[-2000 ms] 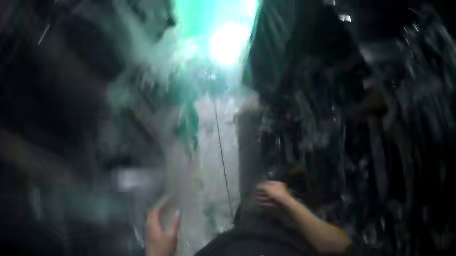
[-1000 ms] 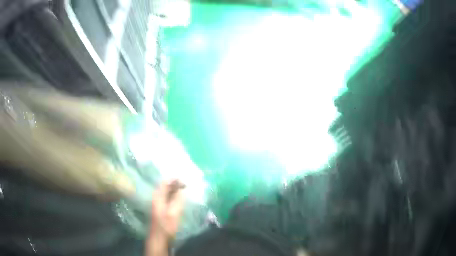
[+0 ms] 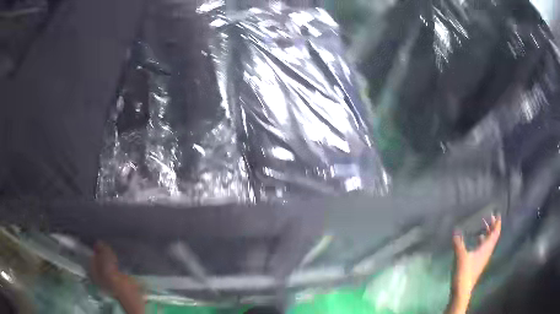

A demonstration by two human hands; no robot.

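Observation:
Poly-bagged dark garments [image 3: 301, 110] with bright white glints lie inside the dark-grey fabric-lined cart [image 3: 264, 236]. The cart's near wall curves across the lower middle. My left hand [image 3: 109, 270] is at the near rim on the left, blurred; whether its fingers hold the rim is unclear. My right hand [image 3: 476, 248] is at the lower right by the near rim, thumb and fingers spread apart, with nothing seen in it.
More bagged dark garments [image 3: 460, 67] stand at the upper right, beyond the cart's right side. Pale frame bars [image 3: 209, 283] run below the near wall. Green floor [image 3: 344, 302] shows at the bottom.
The view has swung from the bright green floor to the lined cart and its bagged garments. My right hand has come into view at the right; my left hand is now farther left.

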